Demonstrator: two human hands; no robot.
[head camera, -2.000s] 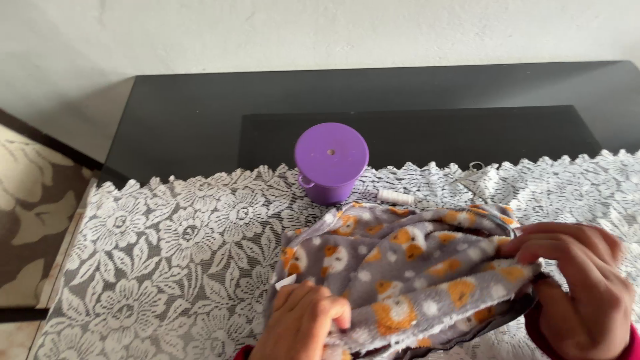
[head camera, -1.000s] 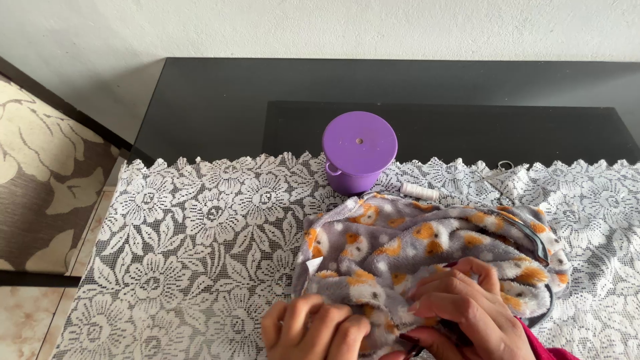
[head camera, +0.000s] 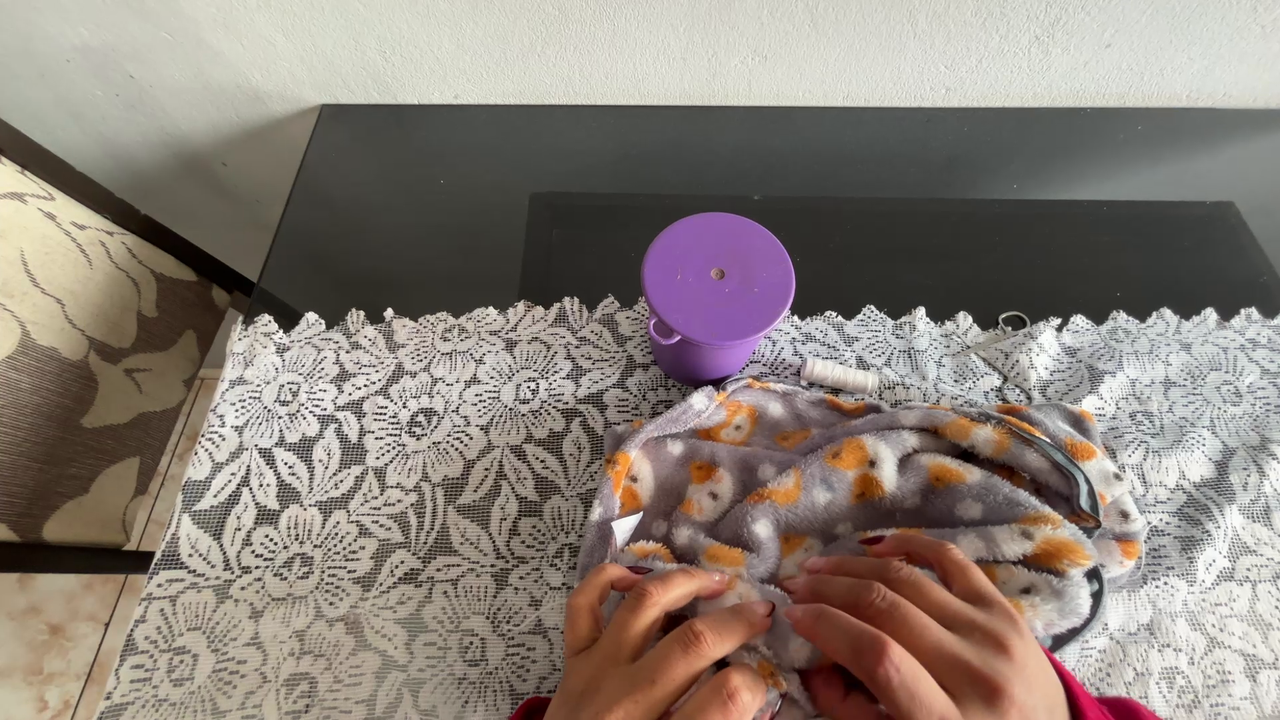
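Observation:
A grey plush fabric piece (head camera: 800, 470) with an orange and white animal pattern lies bunched on the white lace tablecloth (head camera: 420, 430). Dark piping or zipper tape (head camera: 1065, 465) runs along its right side, and a small white tag (head camera: 625, 530) shows at its left. My left hand (head camera: 665, 645) presses and pinches the fabric's near part, fingers bent. Close beside it, my right hand (head camera: 915, 625) lies over the same fabric, its thumb side hidden underneath. A purple lidded container (head camera: 718, 290) stands just beyond the fabric, with a spool of white thread (head camera: 838, 376) to its right.
Small scissors (head camera: 1000, 335) lie at the lace's far edge, on the right. The black table (head camera: 450, 180) reaches back to a white wall (head camera: 700, 50). At the left is a chair with a leaf-patterned seat (head camera: 90, 370).
My right hand has moved from the fabric's right end to its near middle, beside my left hand. The fabric, stretched between the hands two seconds ago, now lies bunched.

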